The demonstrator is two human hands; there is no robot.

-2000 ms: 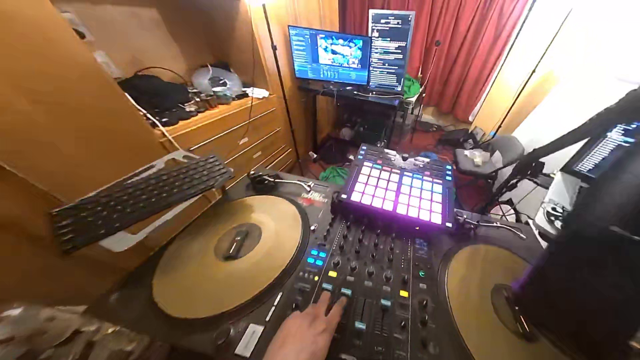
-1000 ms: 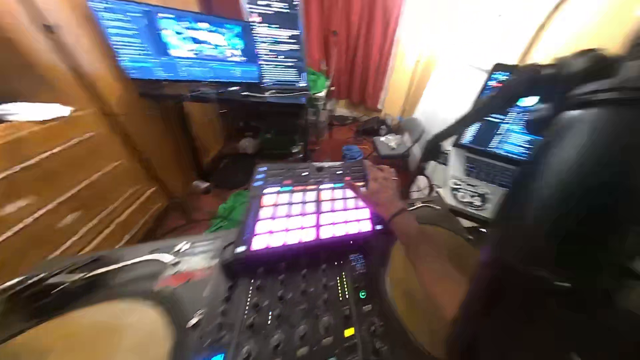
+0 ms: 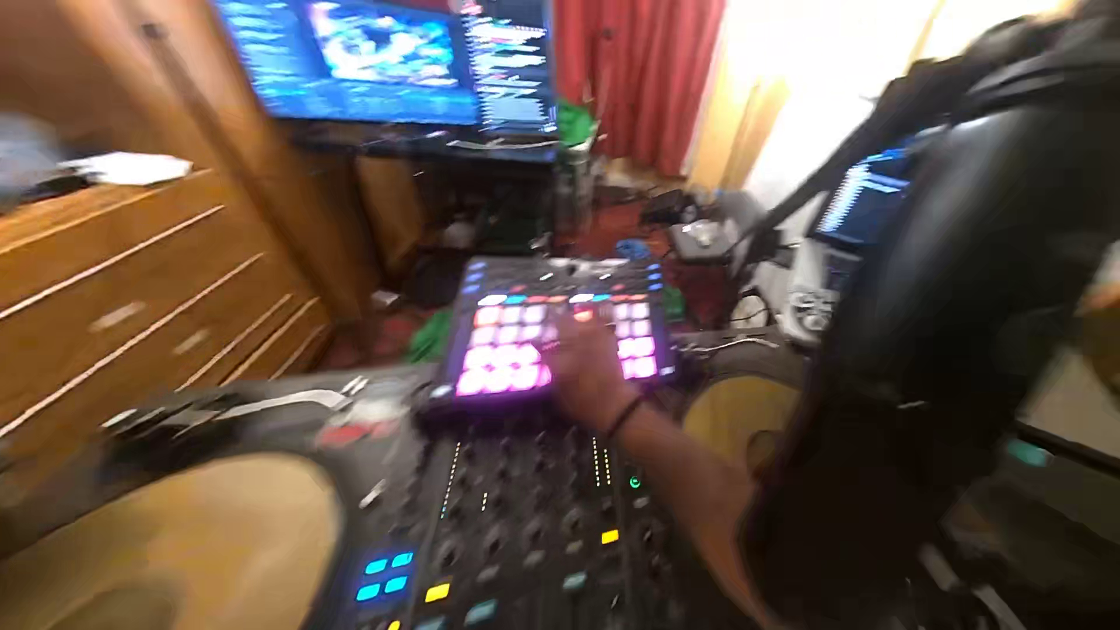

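Observation:
My right hand (image 3: 588,363), with a dark band at the wrist, is over the middle of the lit pads of a pad controller (image 3: 507,337). Its fingers are blurred, and whether they press a pad cannot be told. The controller stands behind a DJ mixer (image 3: 525,516) with knobs and lit buttons. A turntable with a tan record (image 3: 219,534) lies left of the mixer, and a second turntable's tan record (image 3: 735,411) shows partly behind my forearm. My left hand is out of view.
A large black object on an arm (image 3: 927,332), possibly a microphone, blocks much of the right side. Behind it is a laptop (image 3: 862,201). Monitors (image 3: 376,61) stand at the back, a wooden drawer unit (image 3: 131,289) at the left, and a chair (image 3: 709,236) beyond the controller.
My right hand has moved left from the controller's upper right edge onto the middle of its pads. The hand seen over the mixer two seconds ago is out of view. The view has shifted.

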